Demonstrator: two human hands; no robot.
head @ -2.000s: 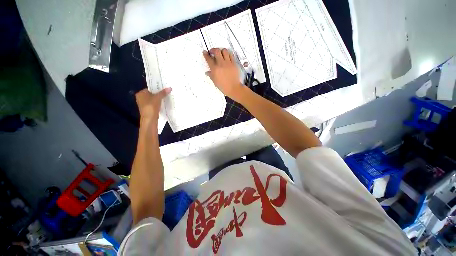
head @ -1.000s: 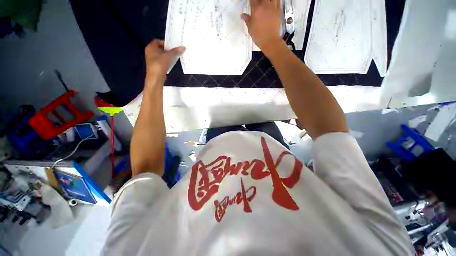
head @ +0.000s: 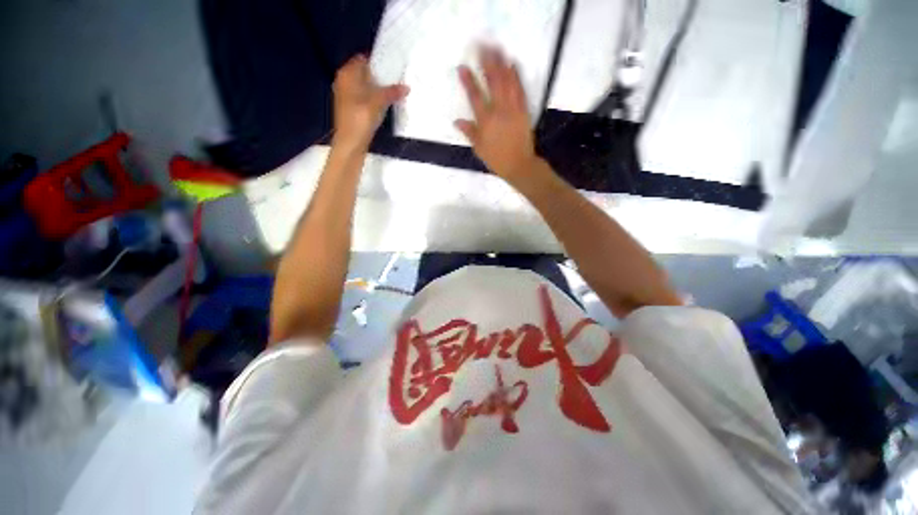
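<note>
The view is blurred. A white paper pattern piece [head: 433, 60] lies on dark fabric [head: 272, 86], its far part cut off by the top edge. My left hand [head: 364, 99] is at its left edge, thumb over the paper and fingers at the border; whether it pinches the paper is unclear. My right hand [head: 496, 113] is spread over the paper's right part with fingers apart, holding nothing. Shears [head: 616, 101] lie to the right, blurred, on or beside another pattern piece. A further pattern piece [head: 710, 101] lies right of them.
The white table covering [head: 453, 206] shows along the near edge. White sheets [head: 856, 151] lie at the right. A red plastic stool [head: 91, 186], a red-handled broom [head: 193, 251] and a blue crate [head: 783, 324] stand on the floor.
The view has tilted down and shifted, so less of the table shows. My right hand has come back towards me over the paper, away from the shears, with fingers spread. My left hand stays at the left edge.
</note>
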